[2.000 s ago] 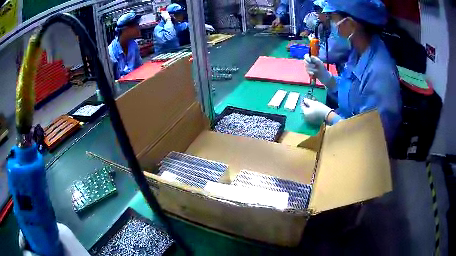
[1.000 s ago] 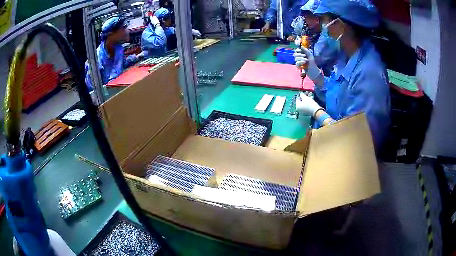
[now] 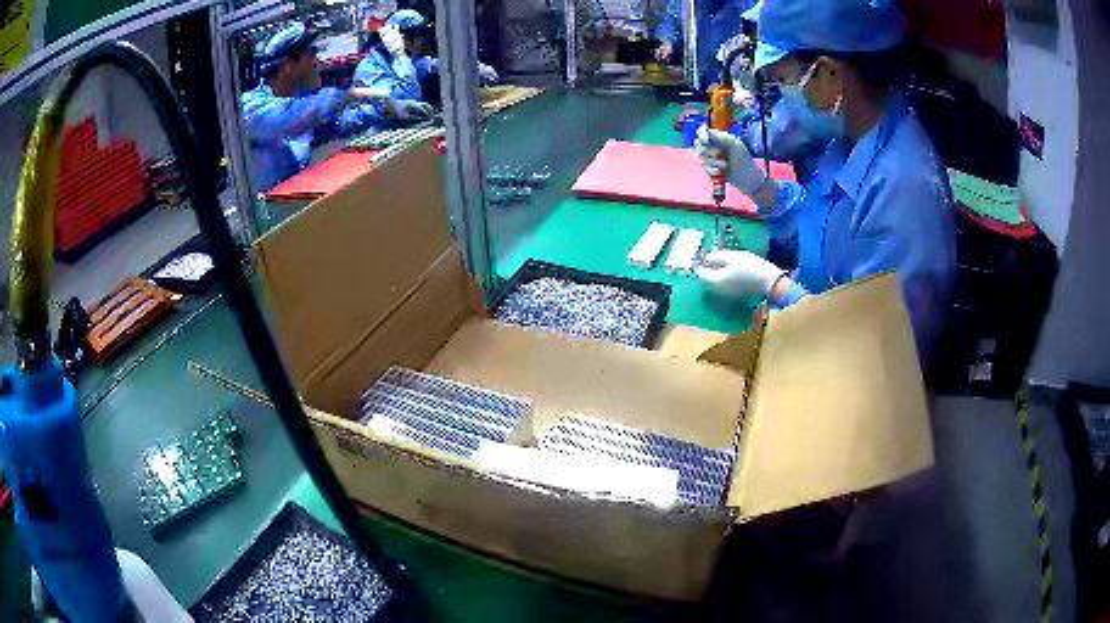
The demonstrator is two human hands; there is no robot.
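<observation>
A thick blue electric screwdriver (image 3: 55,493) stands upright at the lower left edge, with a black and yellow cable arching over it. A white-gloved hand, which I take as my right hand (image 3: 149,594), is around its lower body, mostly cut off by the bottom edge; its fingers are hidden. My left hand is not in view. A group of green circuit boards (image 3: 191,475) lies on the dark green belt. A black tray of small silver screws (image 3: 298,578) is at the bottom.
An open cardboard carton (image 3: 536,535) holds striped parts (image 3: 444,411) and a white piece. Behind it are another screw tray (image 3: 578,307) and a red mat (image 3: 657,177). A co-worker (image 3: 852,201) at right holds an orange screwdriver (image 3: 721,116). An orange-brown fixture (image 3: 128,314) lies at left.
The view has shifted, so the carton and blue screwdriver appear farther left than two seconds ago. The co-worker's hands have moved slightly. My visible hand stays at the screwdriver.
</observation>
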